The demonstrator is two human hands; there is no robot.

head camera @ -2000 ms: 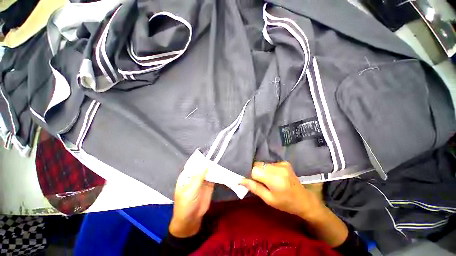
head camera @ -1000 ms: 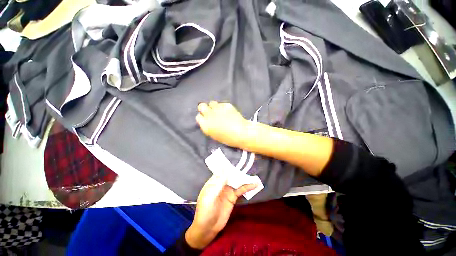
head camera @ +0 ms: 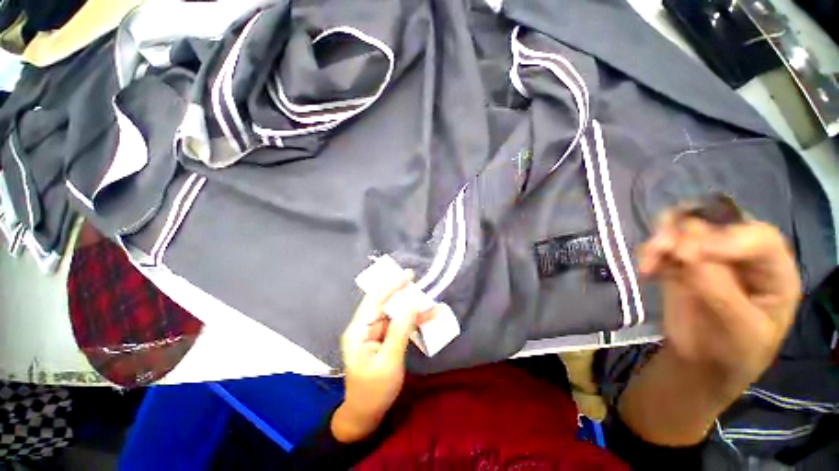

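Note:
The grey jacket or coat (head camera: 294,221) lies spread out with white-edged seams. My left hand (head camera: 375,345) is at its near edge, with thumb and fingers closed on a white facing or cuff end (head camera: 436,329). My right hand (head camera: 722,294) is raised at the right, away from the white band, and blurred. Its thumb and fingertips are pinched together, with a dark band on one finger. I cannot make out a needle or thread in it. A black brand label (head camera: 568,255) shows between the two hands.
A curled grey sleeve (head camera: 235,101) lies at the upper left. A red plaid round pad (head camera: 129,317) is at the left table edge. A dark object (head camera: 727,37) and a clear plastic tray (head camera: 798,55) are at the upper right. Blue plastic (head camera: 202,428) is below the table.
My right hand has gone from the white band to the middle of the cloth, then up and right. A short pale line on the cloth no longer shows. My left hand keeps the band.

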